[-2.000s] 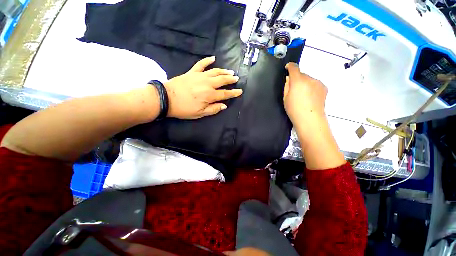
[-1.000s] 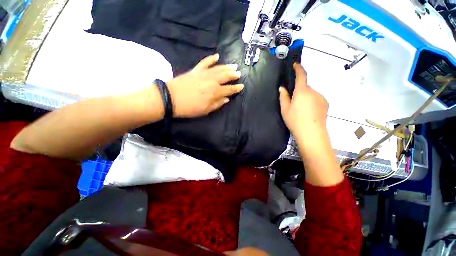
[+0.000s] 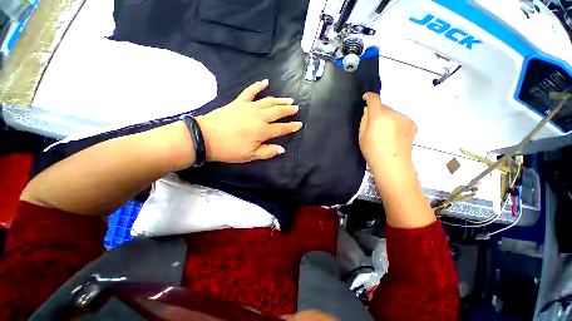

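Note:
A black garment panel [image 3: 329, 138] lies on the white machine table and hangs over its front edge. Its seam runs down from the presser foot [image 3: 312, 68]. A pocket outline [image 3: 235, 28] shows at the upper left of the panel. My left hand [image 3: 248, 125] lies flat on the panel left of the seam, fingers spread, with a black band at the wrist. My right hand [image 3: 384, 128] is at the panel's right edge, thumb and forefinger together on the cloth, other fingers curled. The needle tip is too small to make out.
The white JACK machine head [image 3: 483, 69] stands at the right. A tension dial [image 3: 352, 53] and blue piece are above the cloth. A tan cord [image 3: 502, 163] crosses the right side near a small tray. White material [image 3: 201, 210] and a blue crate [image 3: 122, 222] are below the table edge.
The panel has shifted up past the foot, and more black cloth with a pale edge shows at the left table edge. My left hand is lower on the cloth, my right hand slightly lower.

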